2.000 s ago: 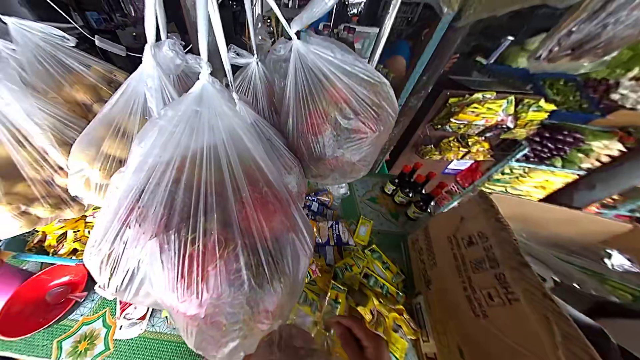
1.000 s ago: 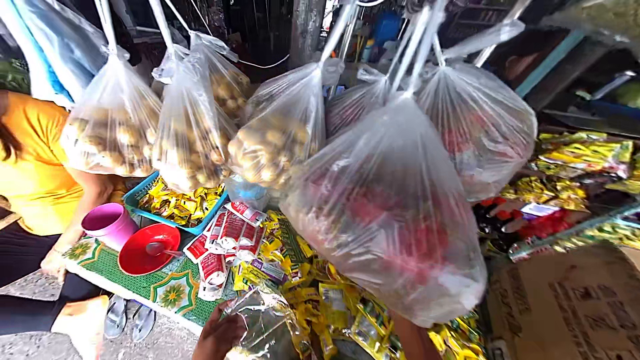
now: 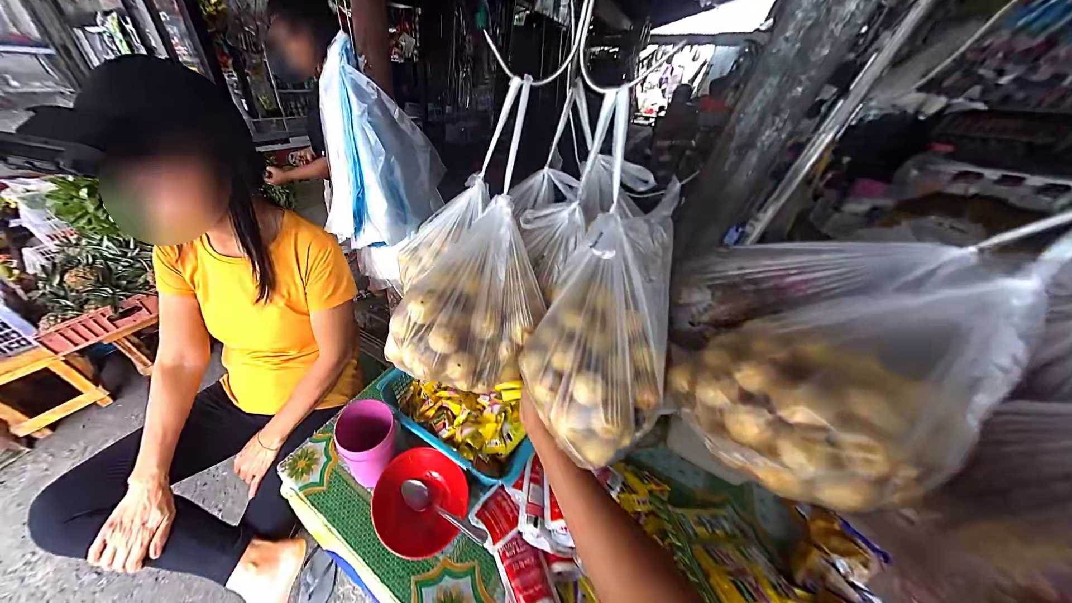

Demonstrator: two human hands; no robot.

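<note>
My left hand (image 3: 531,415) reaches up from the lower middle, apparently beside or behind a clear plastic bag of round tan produce (image 3: 596,377). The bag hides most of the fingers, so what they hold or touch does not show. My right hand is out of view. Left of that bag hangs another bag of the same produce (image 3: 469,327). Just below is a blue basket (image 3: 494,479) of small yellow packets (image 3: 465,423). Under my forearm lie red-and-white packets (image 3: 521,557). A red bowl (image 3: 400,526) with a metal spoon (image 3: 416,495) and a pink cup (image 3: 365,440) stand nearby.
A person in a yellow shirt (image 3: 268,318) sits left of the green patterned tabletop (image 3: 310,469). Another person stands behind, near hanging blue-and-white plastic bags (image 3: 368,159). At right, a large produce bag (image 3: 804,410) hangs tilted above yellow packets (image 3: 737,553). A pole (image 3: 754,126) rises behind.
The view has swung far left. My left hand, earlier low over the packets with clear plastic, is now up by the hanging produce bags. My right hand has left the view.
</note>
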